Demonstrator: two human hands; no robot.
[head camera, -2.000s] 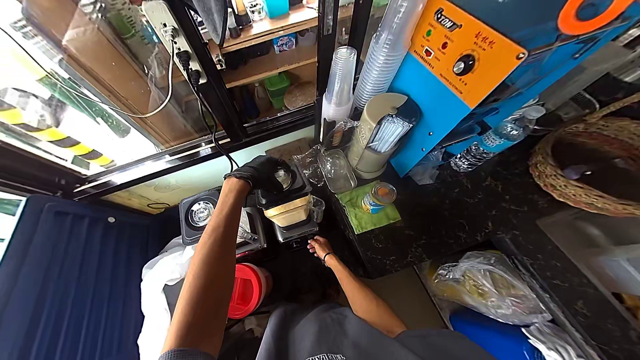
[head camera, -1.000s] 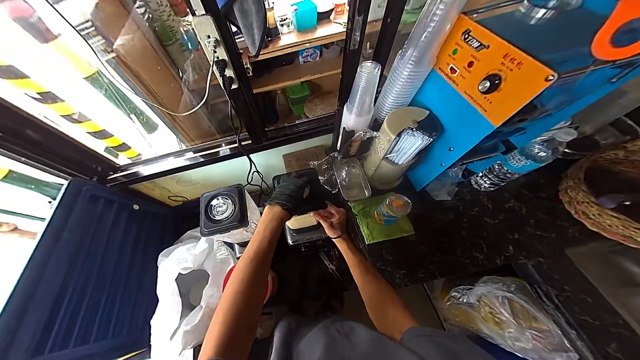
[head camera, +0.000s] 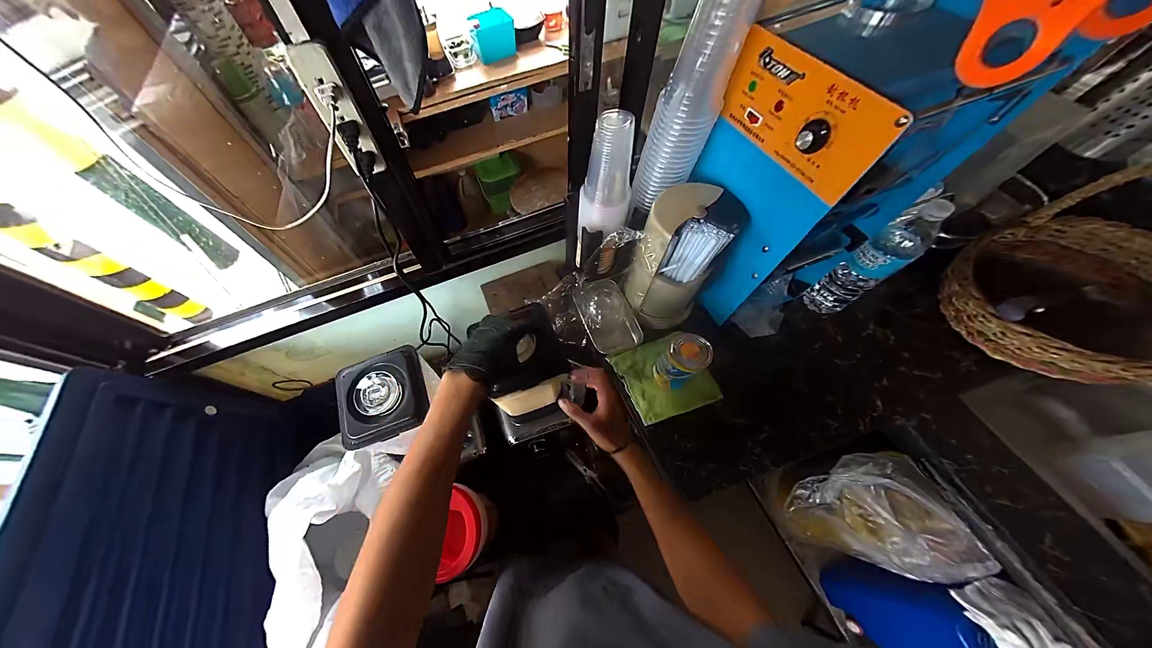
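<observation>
A blender jar (head camera: 529, 398) with pale contents stands on its base (head camera: 533, 425) by the window ledge. My left hand (head camera: 490, 351), in a black glove, lies on the jar's dark lid. The bare fingers of my right hand (head camera: 598, 409) are closed around the dark handle at the jar's right side. To the left is a second blender (head camera: 423, 396) with a square black lid. An opened can (head camera: 682, 360) rests on a green cloth (head camera: 661, 407) to the right of my right hand. Beside the jar lies a clear plastic container (head camera: 608, 317).
Stacked clear cups (head camera: 612, 162) and a straw holder (head camera: 661, 279) stand behind, next to a blue and orange cup-sealing machine (head camera: 810, 117). A water bottle (head camera: 877, 256) and wicker basket (head camera: 1053, 351) are at right. A white bag (head camera: 301, 513) and red-lidded bucket (head camera: 461, 533) are low left.
Two seconds ago my right hand was low beside the blender's base; it has moved up to the jar's handle. My left hand stays on top of the blender. The view has shifted somewhat.
</observation>
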